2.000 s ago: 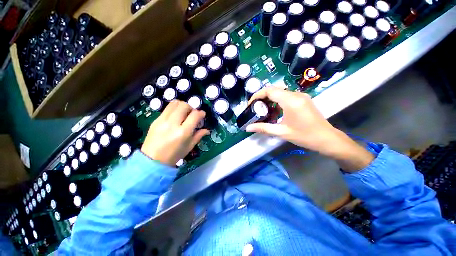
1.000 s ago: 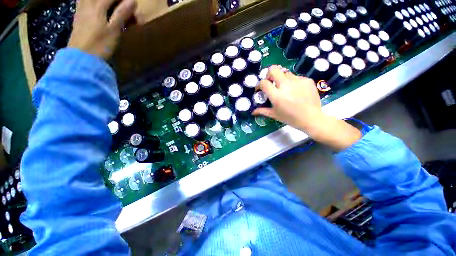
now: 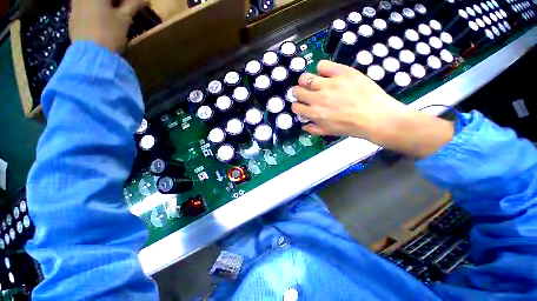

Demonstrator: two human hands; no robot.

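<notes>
My left hand (image 3: 103, 23) is over the cardboard box (image 3: 194, 41) at the top left, cut off by the frame's top edge. Dark capacitors show by its fingers; whether it holds one cannot be told. My right hand (image 3: 341, 103) lies over standing capacitors (image 3: 275, 104) on the green circuit board (image 3: 271, 170). Its fingertips cover some of their pale tops and hide whether they grip one. Pale round footprints (image 3: 270, 157) show along the board's front. Two capacitors (image 3: 166, 184) at the left lean or lie tilted.
The silver line rail (image 3: 282, 189) runs along the board's front edge. Small orange-copper coils (image 3: 238, 174) sit near it. More boards with capacitor rows (image 3: 391, 44) extend right and left. Dark racks (image 3: 441, 235) are low at the right. A blue cord (image 3: 356, 169) hangs near my right arm.
My left hand has gone from the board up to the box. My right hand no longer shows the tilted capacitor it held two seconds ago; its fingers are now over the standing rows. The view has shifted.
</notes>
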